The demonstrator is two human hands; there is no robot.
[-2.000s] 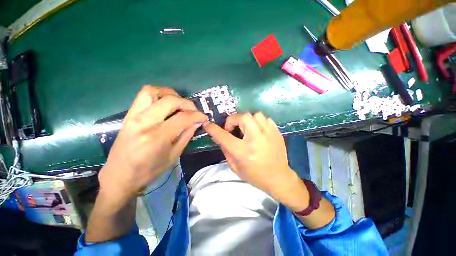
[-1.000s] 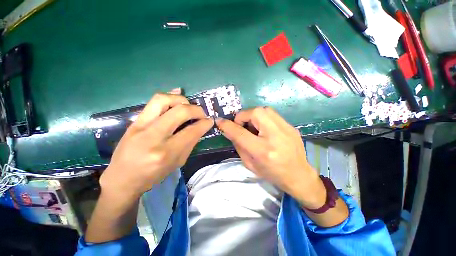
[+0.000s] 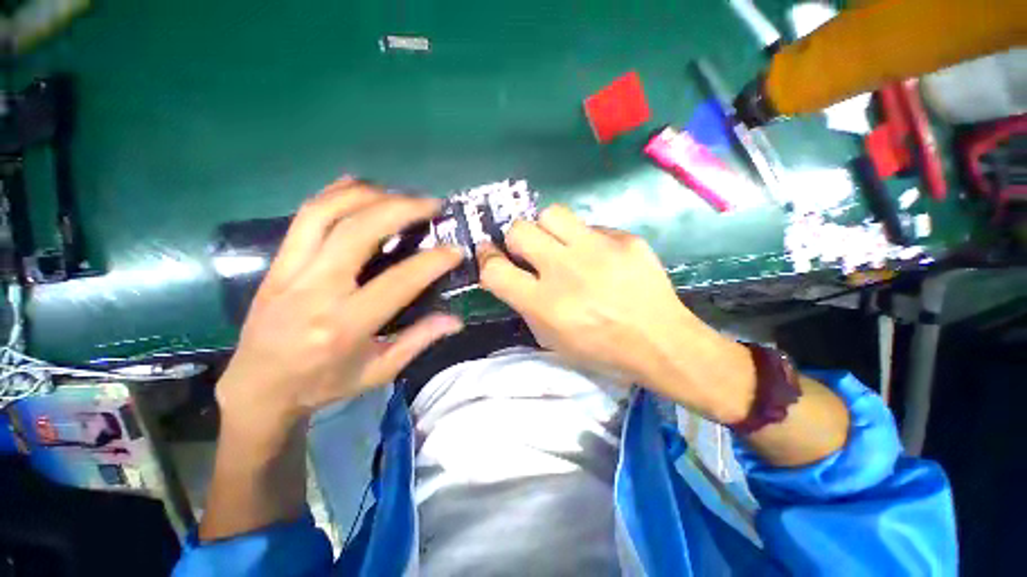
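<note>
A black glossy display assembly [image 3: 250,250] lies at the mat's front edge, its left end showing beside my left hand. The silver-white and black logic board [image 3: 503,205] shows at its right end, between my hands. My left hand [image 3: 327,287] lies over the middle of the assembly with bent, spread fingers, fingertips at the board's left side. My right hand [image 3: 591,287] has its thumb and fingers at the board's lower right part. My fingers hide the contact points, so whether anything small is gripped cannot be told.
A small metal part [image 3: 405,44] lies at the back. A red square [image 3: 617,106], pink tube [image 3: 695,169], blue pick [image 3: 708,124] and tweezers [image 3: 757,158] lie right. An orange screwdriver [image 3: 890,51] hangs above them. White-silver bits [image 3: 839,239] lie far right, a black frame [image 3: 47,180] far left.
My left hand's thumb and fingers have spread apart over the assembly. My right hand has turned flatter, its forearm reaching further right. The orange screwdriver, absent one second ago, is in view again.
</note>
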